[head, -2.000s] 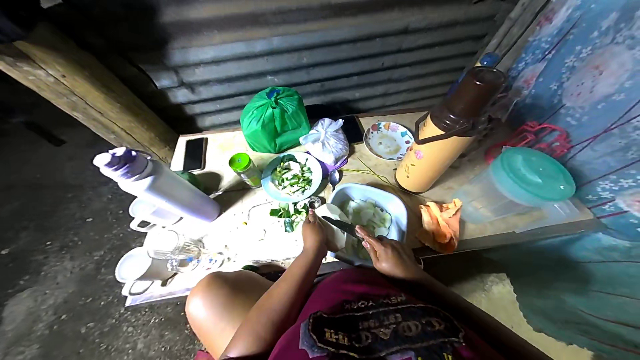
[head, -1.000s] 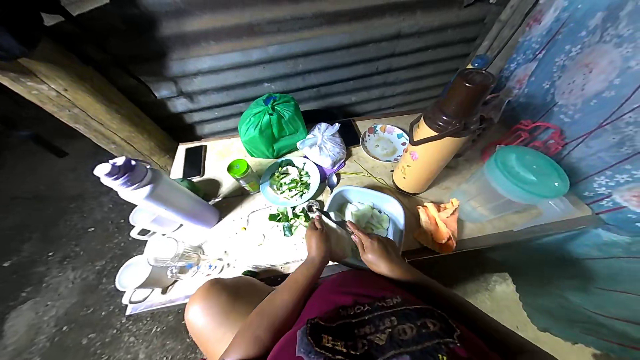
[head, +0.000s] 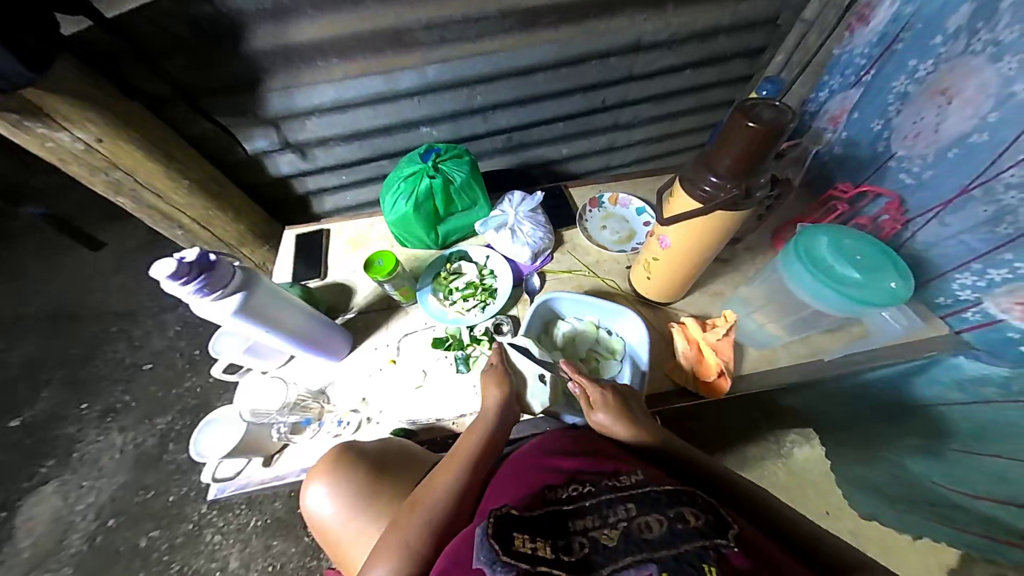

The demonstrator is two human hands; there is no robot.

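My left hand (head: 500,384) grips a pale, peeled vegetable piece (head: 530,386) over the near left edge of a light-blue plastic basin (head: 638,336). My right hand (head: 612,406) holds a knife (head: 538,358) by its handle, the dark blade lying across that piece. Pale vegetable slices (head: 588,346) lie in the basin. Left of it, cut green leafy pieces (head: 464,346) rest on the table beside a small glass jar (head: 502,326). A round plate (head: 429,308) behind them holds chopped green and white vegetables (head: 466,286).
Behind are a green plastic bag (head: 436,196), white bag (head: 520,226) and patterned bowl (head: 616,222). At right stand a yellow thermos (head: 692,232), orange cloth (head: 706,352) and lidded pitcher (head: 816,288). A lilac bottle (head: 272,308), mugs (head: 232,436) and green-capped container (head: 390,278) are at left.
The knife blade, plain two seconds ago and hardly visible one second ago, shows again across the pale piece. Both hands stay by the basin's near left edge.
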